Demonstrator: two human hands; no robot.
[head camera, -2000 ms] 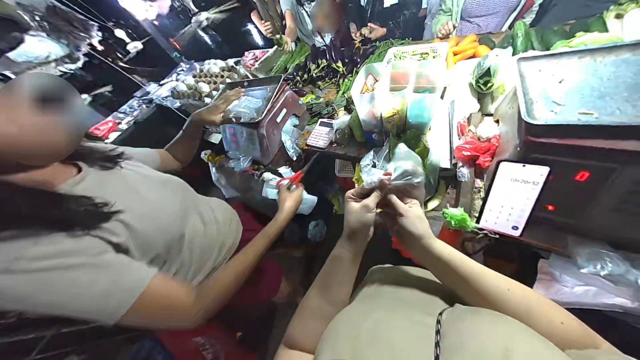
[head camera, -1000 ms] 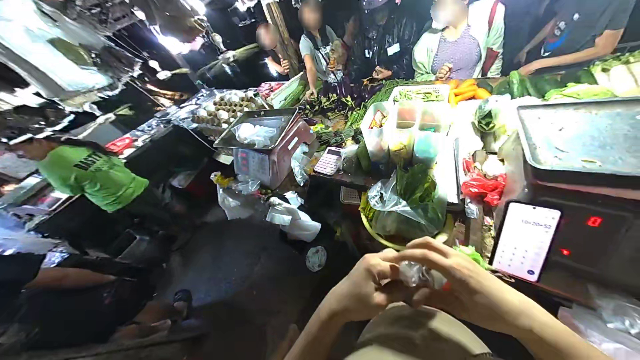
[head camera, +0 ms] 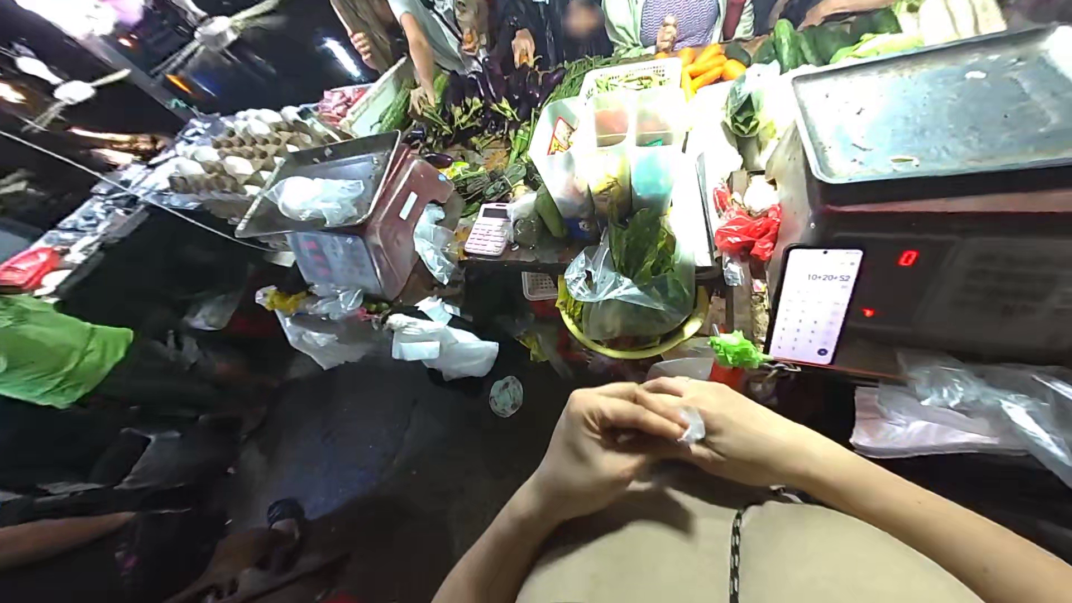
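Note:
My left hand (head camera: pixel 599 452) and my right hand (head camera: pixel 729 427) are pressed together in front of my torso. A small crumpled piece of clear plastic (head camera: pixel 693 427) pokes out between the fingers, pinched by my left hand against my right; the rest of it is hidden. Beyond them, a clear plastic bag of leafy greens (head camera: pixel 632 289) sits in a yellow basin (head camera: pixel 624 352). To the right, a phone (head camera: pixel 812 306) showing a calculator leans against a weighing scale (head camera: pixel 930 285) with a metal tray (head camera: pixel 938 109).
A pink calculator (head camera: pixel 487 230) lies beside a second scale (head camera: pixel 368 226) holding a bagged item. White plastic bags (head camera: pixel 444 345) hang below the stall's edge. Carrots (head camera: pixel 708 69), eggplants (head camera: pixel 515 88) and egg trays (head camera: pixel 243 151) stand farther back. People stand across the stall; another in green is at left.
The person at the left with a red object is out of view. My hands have moved down from the stall toward my torso. The bag of greens now shows in the yellow basin.

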